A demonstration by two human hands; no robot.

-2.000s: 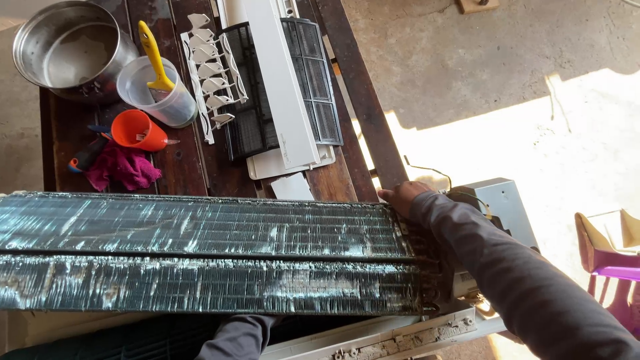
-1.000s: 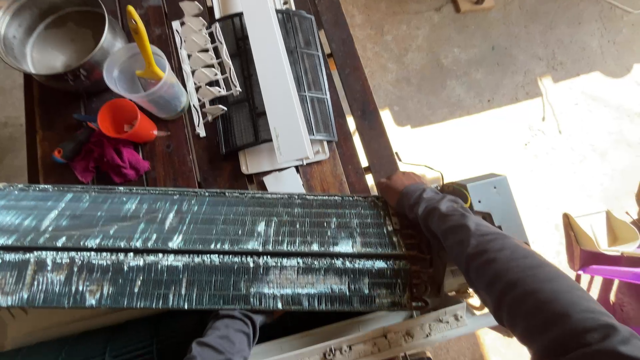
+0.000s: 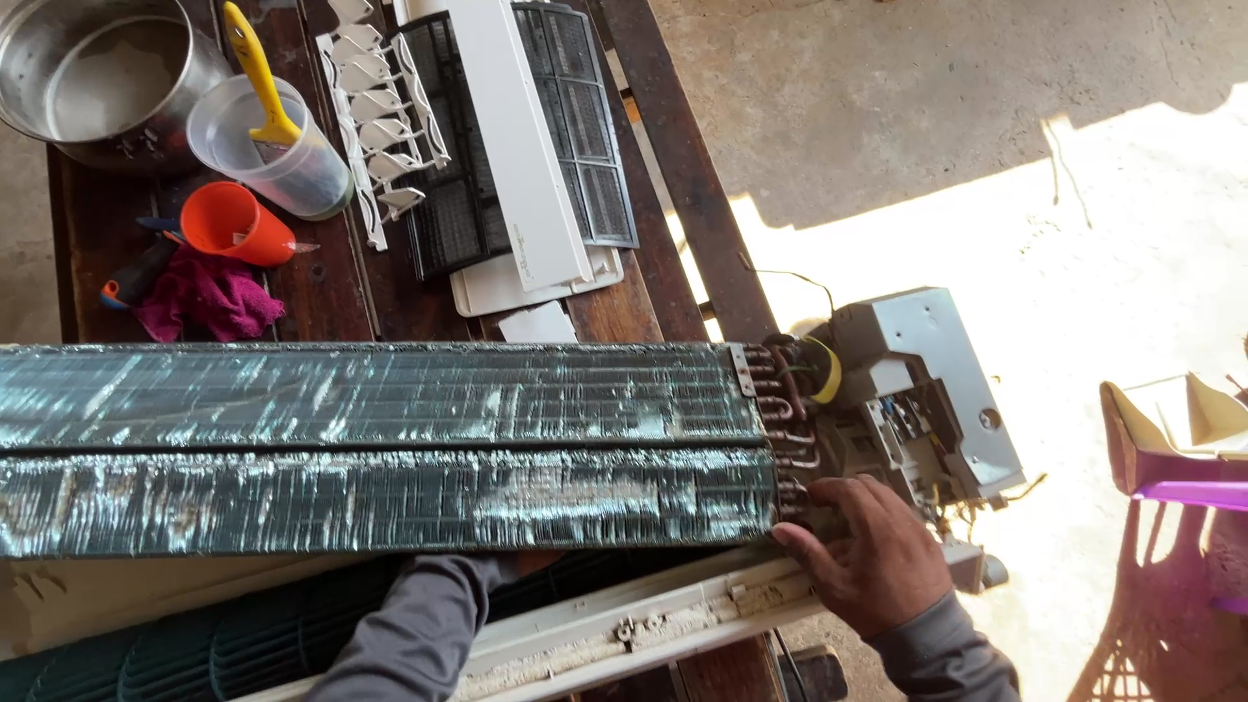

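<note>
The finned evaporator coil of an air conditioner (image 3: 390, 448) lies across the lower middle, its copper return bends (image 3: 785, 409) at the right end. My right hand (image 3: 868, 546) is at the lower bends, thumb at the coil's bottom right corner and fingers beside the pipes; whether it grips them is unclear. My left hand (image 3: 536, 561) is mostly hidden under the coil, its sleeve coming from below. Beneath the coil lie a dark cylindrical blower fan (image 3: 214, 624) and a dusty white plastic housing (image 3: 673, 614). A grey metal control box (image 3: 926, 390) sits right of the bends, with wires showing.
On the wooden table (image 3: 697, 166) are a metal pot (image 3: 107, 78), a clear plastic cup (image 3: 278, 156) with a yellow-handled brush (image 3: 255, 73), an orange cup (image 3: 234, 224), a magenta cloth (image 3: 210, 297), white louvers (image 3: 380, 107), mesh filters (image 3: 585, 127) and a white panel (image 3: 517, 146). A purple chair-like object (image 3: 1180, 487) stands right.
My right hand has moved down from the coil's upper right corner to its lower right corner, uncovering the copper bends. My left hand remains under the coil.
</note>
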